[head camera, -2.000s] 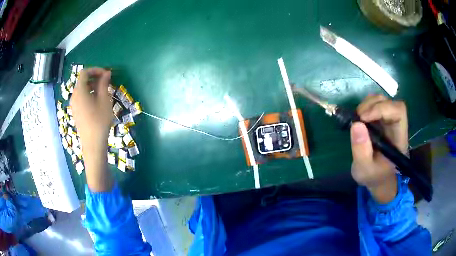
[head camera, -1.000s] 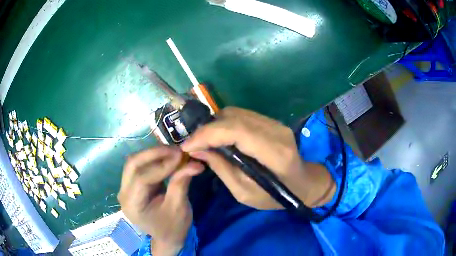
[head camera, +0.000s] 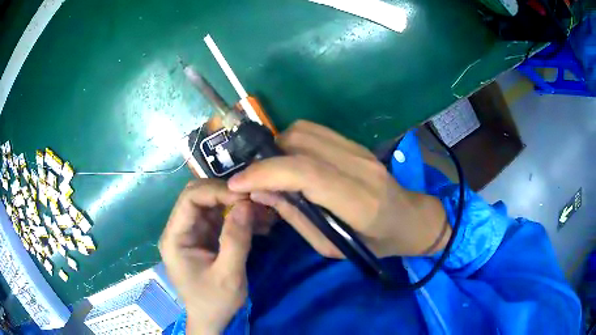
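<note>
My right hand (head camera: 340, 190) holds the black soldering iron (head camera: 333, 229), its metal tip pointing up and left above the holding fixture. The orange-brown fixture (head camera: 259, 112) is partly hidden by the iron and my hands. A watch case (head camera: 222, 152) with a bright rim and circuit board sits in it. My left hand (head camera: 212, 242) is close below the case, its fingertips pinching a small piece with a yellow edge (head camera: 229, 211), probably a battery cell, mostly hidden. My two hands' fingertips meet there. Solder wire (head camera: 131, 173) runs from the battery pile (head camera: 49, 203) to the fixture.
A white strip (head camera: 225, 67) projects beyond the fixture. A pale flat blade-like piece (head camera: 369, 13) lies at the top. White trays (head camera: 134, 304) are at lower left. An open brown box (head camera: 487, 144) stands beyond the green bench's (head camera: 353, 85) right edge, near a blue stool (head camera: 555, 72).
My left hand has moved from the battery pile to my right hand, and now pinches a small piece. The iron has come over the fixture. The view has shifted right; in the last second little else changed.
</note>
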